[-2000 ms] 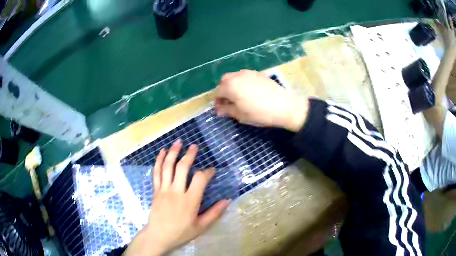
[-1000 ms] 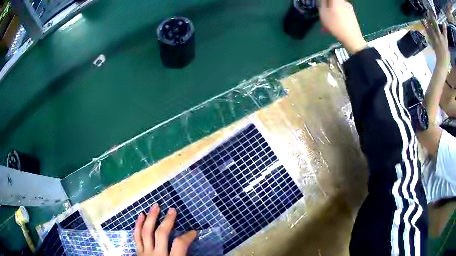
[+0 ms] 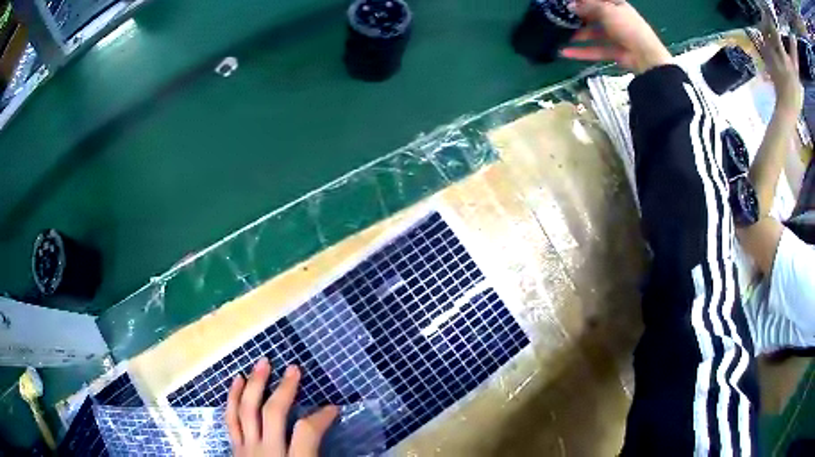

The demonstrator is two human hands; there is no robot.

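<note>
A black die-cut sheet with pale grid lines [image 3: 447, 312] lies on the tan board, with a glossy clear film strip [image 3: 344, 344] over part of it. My left hand [image 3: 273, 415] rests on the sheet's lower left, fingers apart, cut off by the bottom edge. My right hand [image 3: 617, 34] is stretched out over the green surface, its fingertips at the top of a black cylindrical unit [image 3: 543, 34]. Some fingers are spread. Whether it grips the unit or holds a small piece cannot be told.
More black units stand on the green surface, at top centre [image 3: 376, 40] and far left [image 3: 67, 265]. A pale bracket [image 3: 49, 332] and a yellowish-handled brush or mallet [image 3: 34, 393] are at left. Another person's arm [image 3: 777, 152] and several units are at right.
My right hand moved from the sheet out to the unit at the upper right, and its fingers are now more spread. The units on the green surface appear further right; my left hand stays on the sheet.
</note>
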